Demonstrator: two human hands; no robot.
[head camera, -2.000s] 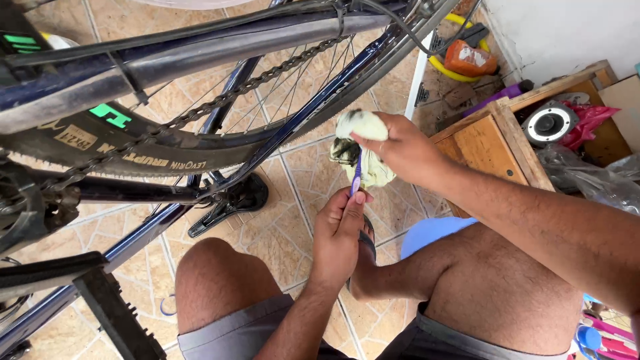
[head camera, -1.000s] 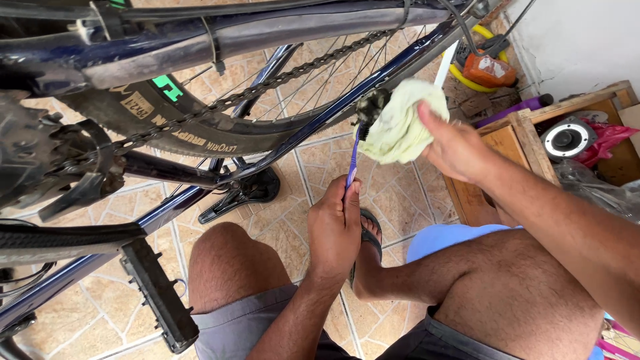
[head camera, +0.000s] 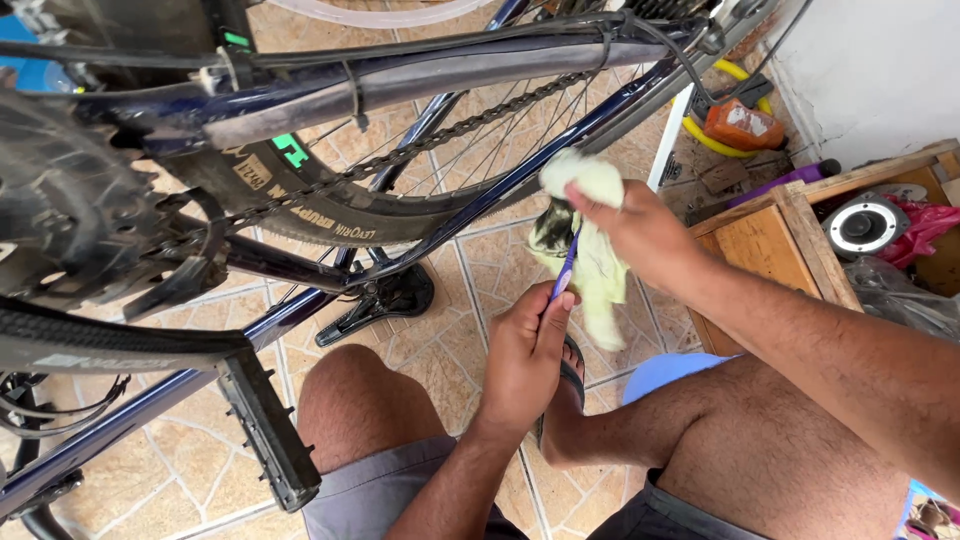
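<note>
My left hand (head camera: 529, 356) is closed around the purple handle (head camera: 568, 264) of a slim brush-like tool, which points up and away; its far end is hidden by the cloth. A pale yellow-green cloth (head camera: 604, 281), stained black on one side, is gripped in my right hand (head camera: 626, 217) around that far end. Left of my hands, the bicycle chain (head camera: 442, 135) runs from the chainrings (head camera: 67, 202) up to the rear sprockets (head camera: 667, 9), beside the dark blue frame.
A pedal (head camera: 266, 431) juts out near my left knee. The saddle (head camera: 375, 304) rests low by the tiled floor. At right stand a wooden cabinet (head camera: 757, 251) holding a round speaker (head camera: 862, 225), and an orange object (head camera: 745, 126) with yellow tubing near the wall.
One second ago the cloth was bunched beside the tool's dark head, which showed; now it covers that end and hangs lower. The view has shifted somewhat.
</note>
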